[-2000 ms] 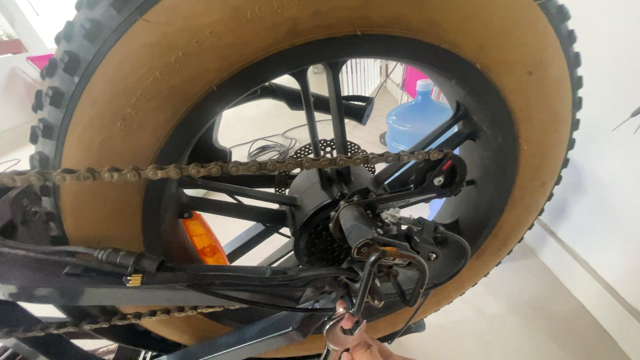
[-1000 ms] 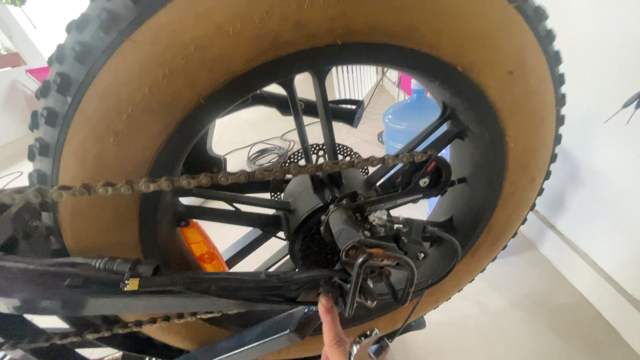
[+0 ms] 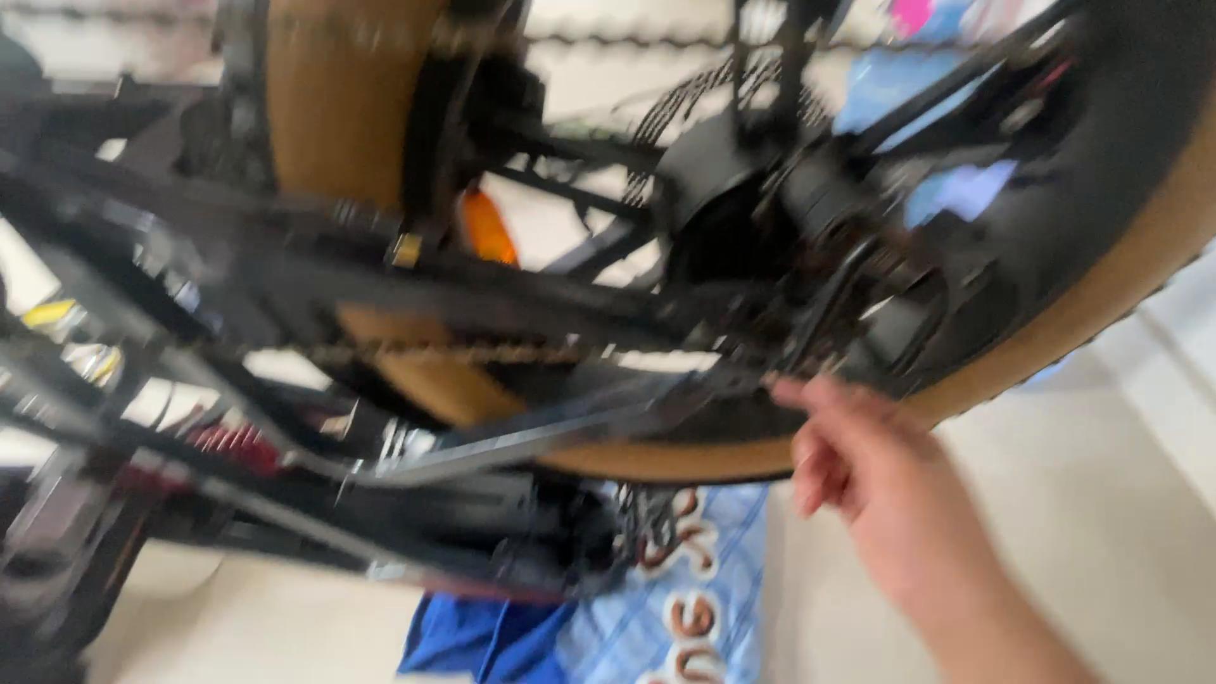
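Note:
My right hand point(image 3: 864, 451) reaches in from the lower right, with the index finger stretched out and the other fingers curled. Its fingertip is at or near the rear axle end of the dark bicycle frame point(image 3: 570, 427), just below the black metal guard point(image 3: 831, 299) by the derailleur. Blur hides whether the finger touches and whether anything small is between the fingers. Behind is the fat tan-sided tire point(image 3: 1064, 332), with the wheel hub point(image 3: 712, 171) and brake disc point(image 3: 665, 114). The chain point(image 3: 608, 41) crosses the top. My left hand is out of view.
An orange reflector point(image 3: 487, 228) shows between the spokes. A light-blue water bottle point(image 3: 893, 85) stands beyond the wheel. Below the frame, a blue patterned cloth or mat point(image 3: 712, 589) lies on the pale tiled floor point(image 3: 1007, 494). A wall base runs along the right.
The view has moved closer and lower. A shiny metal tool at my right hand in the earliest frame is not visible now. More of the hand and forearm shows.

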